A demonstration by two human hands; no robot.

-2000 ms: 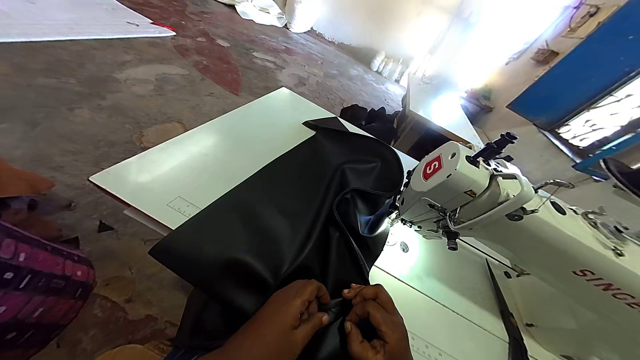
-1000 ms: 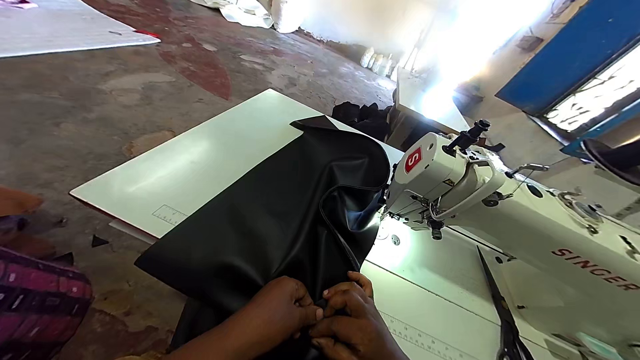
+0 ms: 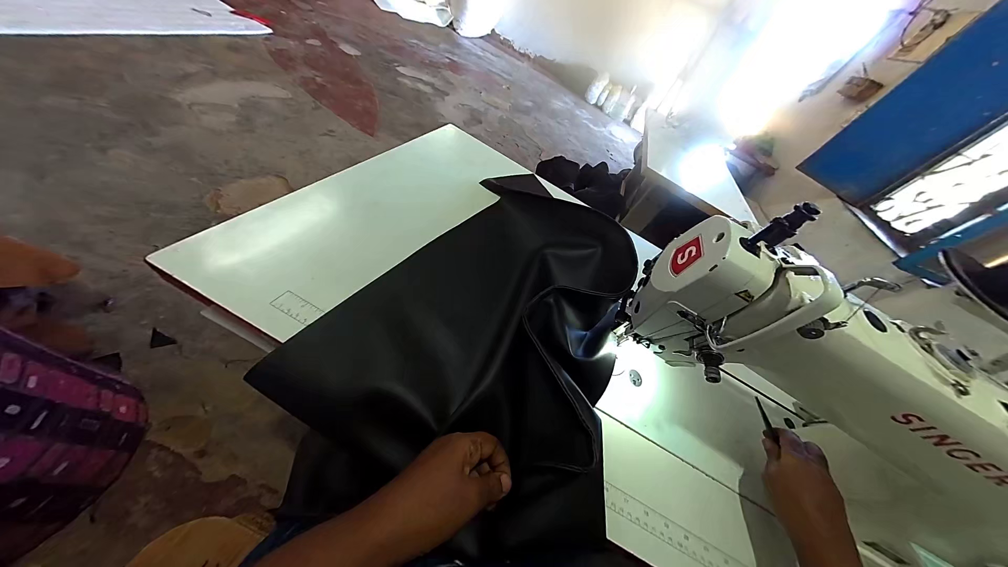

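Observation:
Black leather-like material [image 3: 441, 315] drapes over the white sewing table [image 3: 354, 213] and passes beside the needle area of a white Singer sewing machine [image 3: 732, 291]. My left hand [image 3: 472, 472] rests over the lower part of the material with curled fingers; whether it pinches any of it cannot be told. To the right, under the machine's arm, my right hand [image 3: 799, 465] is closed around dark scissors [image 3: 765, 417], whose pointed end shows past my fingers. A stitched, piped edge [image 3: 563, 378] curves across the material near the lit needle area.
Dark material [image 3: 587, 183] lies heaped behind the table, near another white tabletop [image 3: 693, 169]. A patterned purple cloth [image 3: 63, 425] is at the left. Small dark scraps [image 3: 161, 339] lie on the worn floor. A blue-framed window [image 3: 945, 181] is at the upper right.
My right hand has left the material beside my left hand and moved right to the scissors, which lay on the table in the earlier frames. It now grips them. My left hand remains over the material.

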